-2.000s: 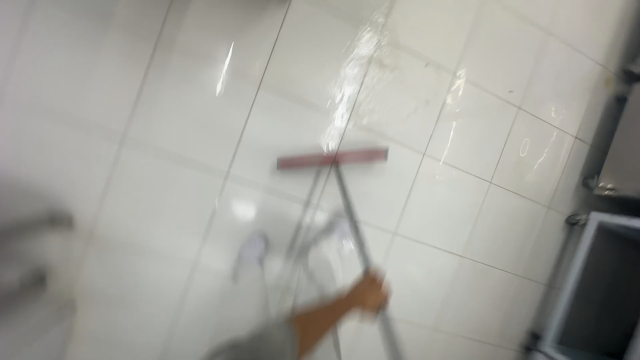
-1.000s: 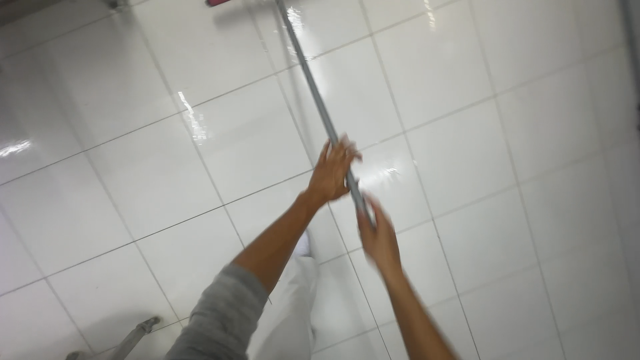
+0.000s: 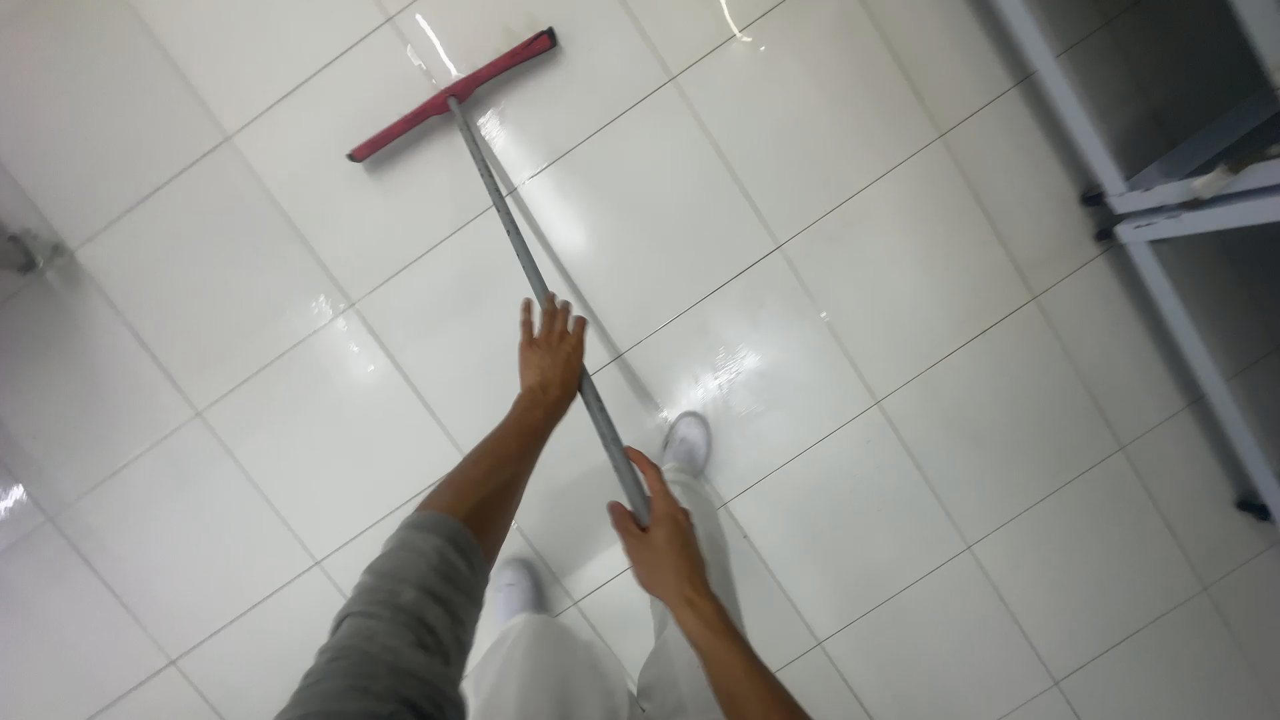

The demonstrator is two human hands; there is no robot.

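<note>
A floor squeegee with a red head (image 3: 410, 122) and a long grey pole (image 3: 515, 235) lies out ahead of me, its head resting on glossy white floor tiles at the upper left. My left hand (image 3: 551, 352) lies against the middle of the pole, its fingers extended and spread over it, not clearly wrapped round. Lower down, my right hand (image 3: 660, 540) grips the pole's near end between thumb and fingers.
White metal frames with black feet (image 3: 1180, 205) stand at the right edge. At the far left is a blurred metal foot (image 3: 35, 250). My white shoes (image 3: 688, 440) are on the tiles (image 3: 800, 400), which show wet-looking shine.
One second ago the squeegee head was at the top edge; now it shows whole. Two seconds ago one hand was visible on the pole; now both are there. The view has shifted strongly.
</note>
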